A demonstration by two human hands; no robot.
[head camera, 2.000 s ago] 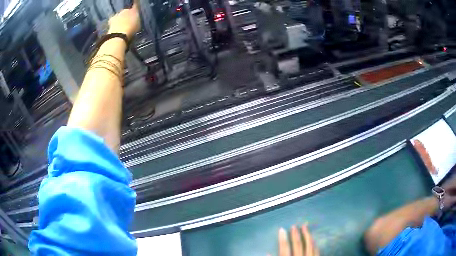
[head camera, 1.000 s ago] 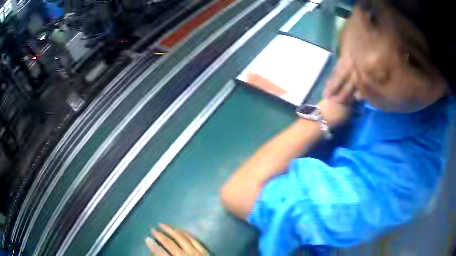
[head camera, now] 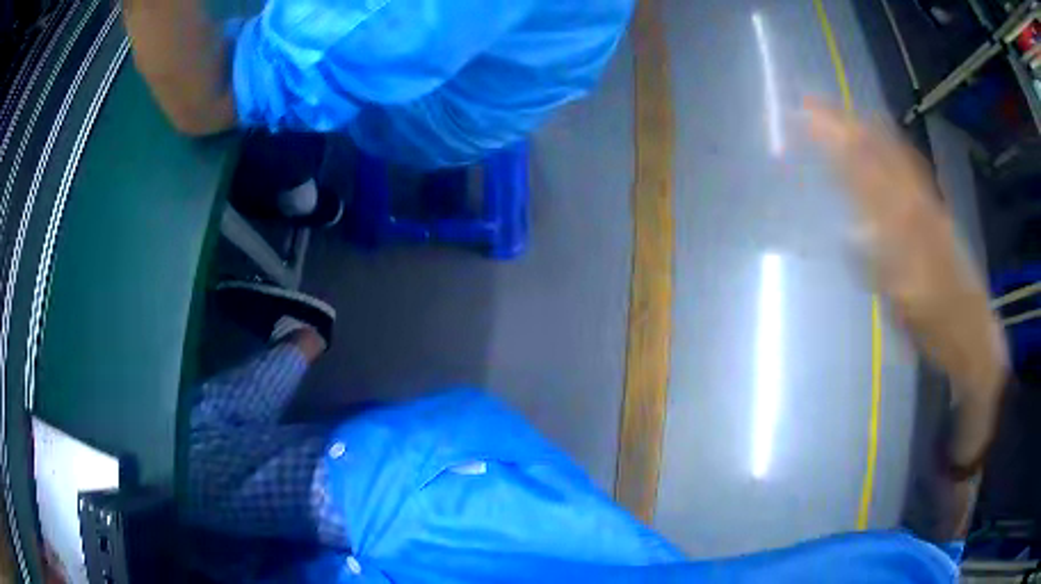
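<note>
A dark device housing with small port openings (head camera: 105,538) is at the lower left, cut off by the bottom edge. It lies over a white sheet (head camera: 74,470) on the green bench top (head camera: 120,274). My right hand (head camera: 856,143) is at the upper right, held out over the floor, away from the bench. It is strongly blurred; its fingers look extended and I see nothing in it. A dark band shows at the wrist. My left hand is not in view.
A person in a blue jacket (head camera: 434,80) sits at the top on a blue stool (head camera: 508,205). Metal rails (head camera: 40,262) run along the far left. The grey floor (head camera: 559,285) has a brown strip and yellow lines. Racks (head camera: 970,69) stand at the right.
The view has swung right and down, to the floor and my lap. The housing has come into view. My right hand has left the bench top and is now out at the right.
</note>
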